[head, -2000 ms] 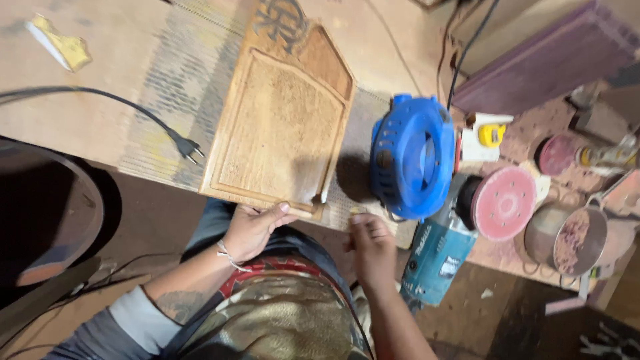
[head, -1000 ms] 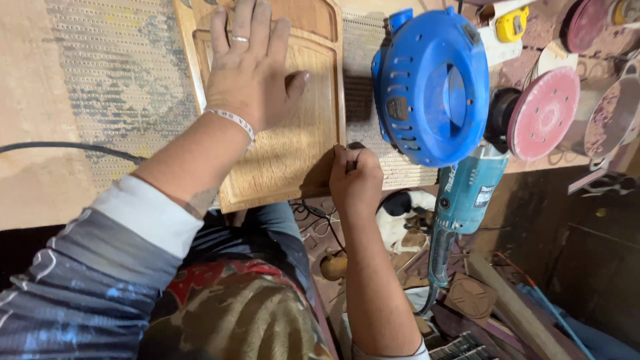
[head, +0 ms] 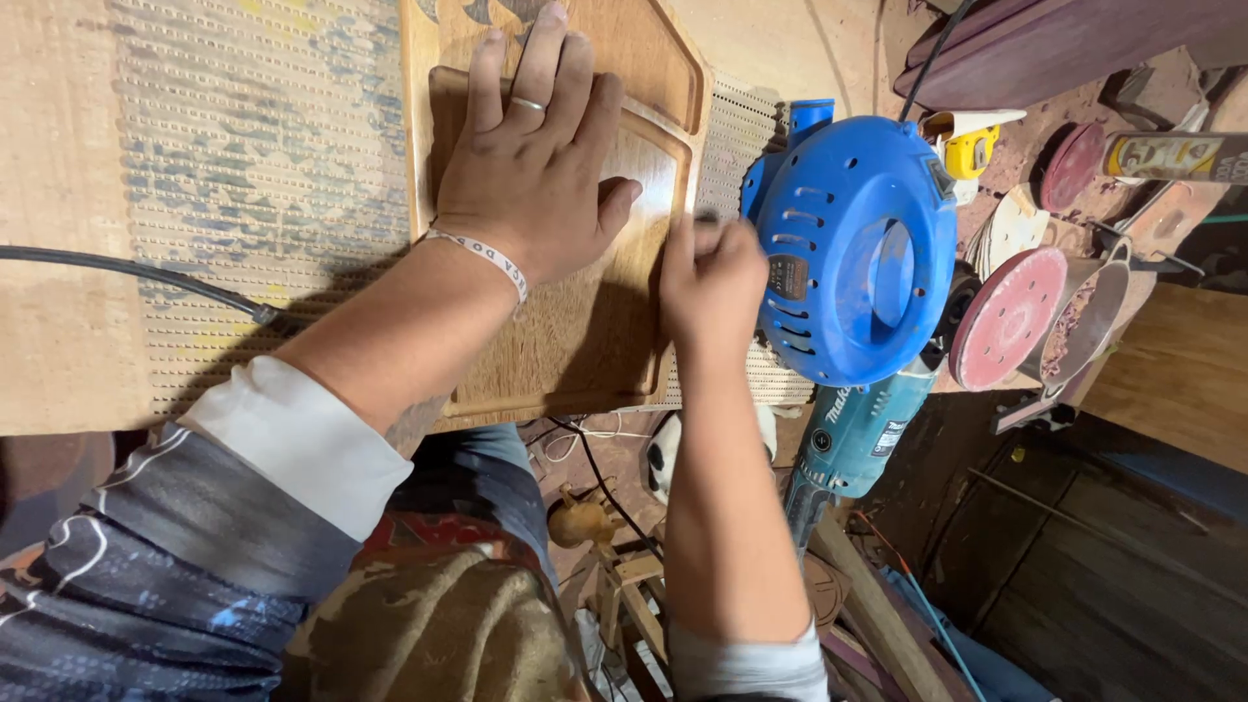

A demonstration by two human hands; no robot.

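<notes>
A grooved wooden cutting board [head: 546, 341] lies on a perforated mat [head: 263, 185] on the workbench. My left hand [head: 536, 156] presses flat on its upper part, fingers apart, a ring and a wristband showing. At the board's right edge, my right hand [head: 714, 278] is curled and slightly blurred; a small dark thing shows at its fingertips, too unclear to name. Just right of that hand stands a blue blower [head: 858, 253]. Below and behind the blower is a teal Makita power tool [head: 858, 439] beside a round red sanding pad [head: 1009, 317].
A black cable [head: 136, 273] crosses the mat at left. At right are a metal pot [head: 1087, 317], a yellow tape measure [head: 972, 151], sanding discs [head: 1009, 229], a can [head: 1175, 156] and purple-toned wood [head: 1043, 49]. Animals are on the floor below the bench.
My left hand has gone from the board's near edge to its upper face. The right hand has come to the board's right edge. The view has moved closer.
</notes>
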